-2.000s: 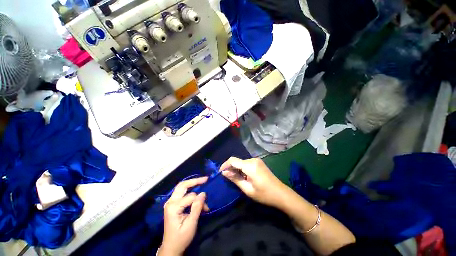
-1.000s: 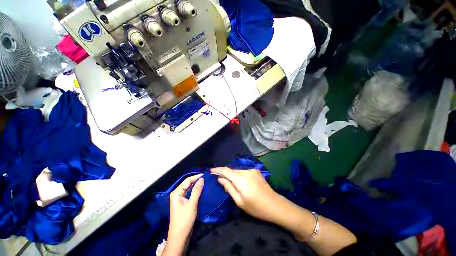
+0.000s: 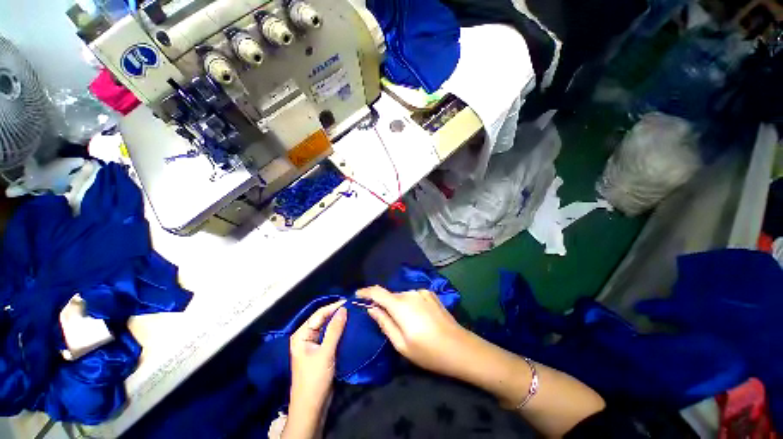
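A shiny royal blue garment piece [image 3: 365, 347] lies bunched in my lap, below the table's front edge. My left hand [image 3: 316, 347] pinches its upper edge between thumb and fingers. My right hand [image 3: 412, 321] pinches the same edge just to the right, with the fingertips of both hands close together. A small pale glint shows at my right fingertips; I cannot tell whether it is a tool. A curved seam line runs over the cloth below my hands.
A cream overlock machine [image 3: 283, 103] stands on the white table [image 3: 249, 274]. A blue garment pile [image 3: 77, 266] lies at the left. A red thread [image 3: 397, 207] hangs at the table edge. Plastic bags [image 3: 481, 214] lie on the green floor; more blue fabric [image 3: 713, 317] is at the right.
My hands have come closer together on the blue edge since two seconds ago, and the cloth lies differently. In the last second they have barely moved; the view has shifted slightly.
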